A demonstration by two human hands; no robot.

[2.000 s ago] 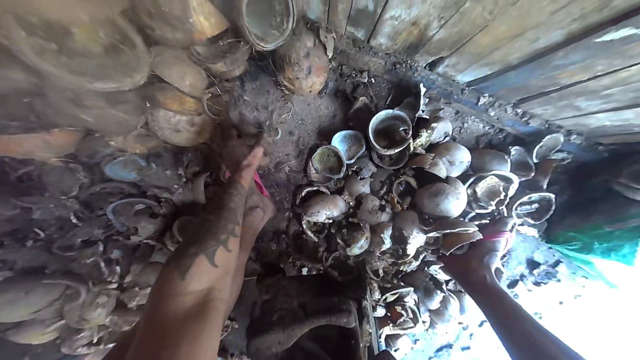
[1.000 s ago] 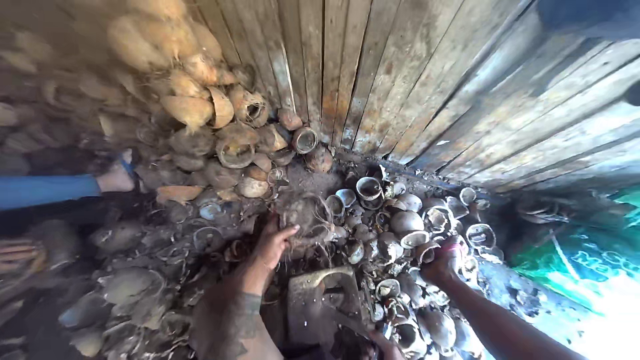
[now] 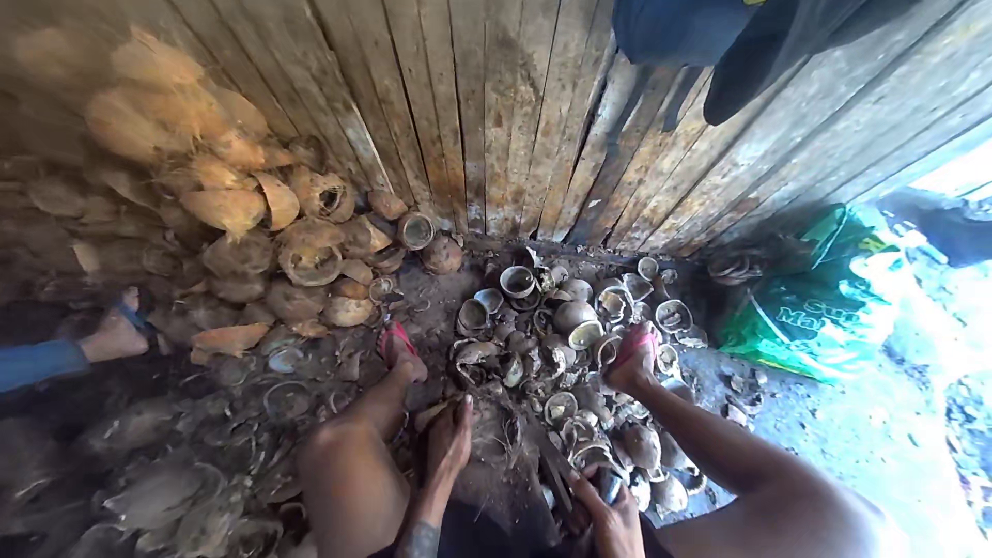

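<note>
My left hand point(image 3: 451, 438) is between my knees, seen from the thumb side, thumb pointing forward. Its other fingers are mostly hidden, and a pale-edged piece, perhaps coconut shell point(image 3: 430, 416), shows beside them; whether it is held is unclear. At the lower right, my right hand point(image 3: 608, 504) is closed around what looks like the handle of a large knife point(image 3: 555, 466), its dark blade slanting forward and left. Loose fibre point(image 3: 508, 438) lies between the hands. Broken coconut shells point(image 3: 574, 316) are heaped ahead of the right hand.
Husky coconut shells point(image 3: 225, 209) are piled at the left against a plank wall point(image 3: 504, 116). My feet in pink flip-flops point(image 3: 399, 349) flank the middle shells. Another person's foot point(image 3: 116, 337) is at far left. A green plastic sack point(image 3: 814, 310) stands right; dark cloth point(image 3: 682, 35) hangs above.
My left hand has drawn back toward my body from its forward reach. The right hand and knife show more clearly than a second ago. The view has swung to take in more wall.
</note>
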